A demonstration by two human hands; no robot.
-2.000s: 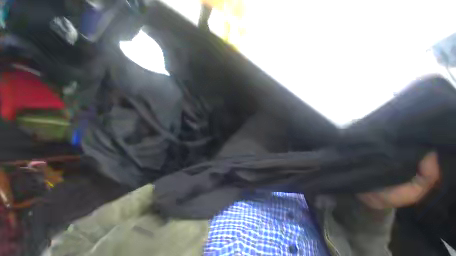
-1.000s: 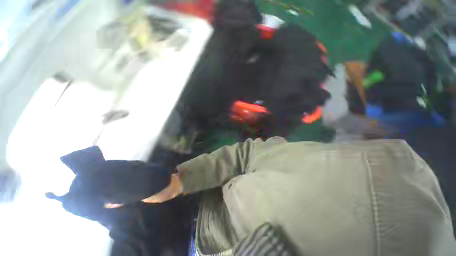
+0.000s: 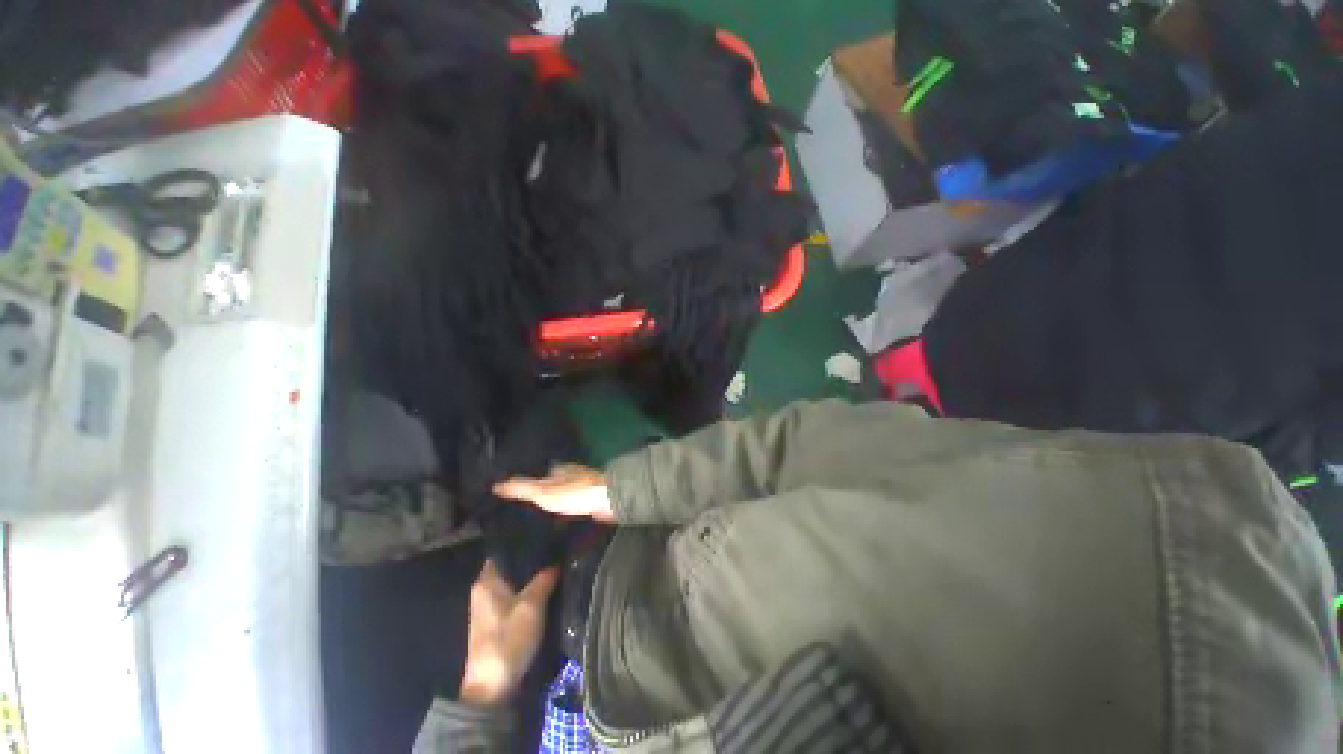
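Note:
Black fabric (image 3: pixel 519 533) hangs between my hands beside the table edge, over my lap. My left hand (image 3: pixel 505 631) comes up from the bottom and grips its lower part between thumb and fingers. My right hand (image 3: pixel 560 492) reaches in from the right and lies with outstretched fingers against its upper part; its thumb is hidden, so I cannot tell if it grips. Small dark red snips (image 3: pixel 155 576) lie on the off-white machine bed.
The white table (image 3: pixel 302 427) runs along the left, with black scissors (image 3: pixel 165 214) and a clear tray of small parts (image 3: pixel 231 273). An orange-rimmed basket (image 3: pixel 597 336) heaped with black fabric stands ahead. A cardboard box (image 3: pixel 843 184) is right of it.
My right hand and the black fabric have gone from over the white table to beside its edge. My left hand now shows on the fabric. The view has shifted, showing more basket and floor.

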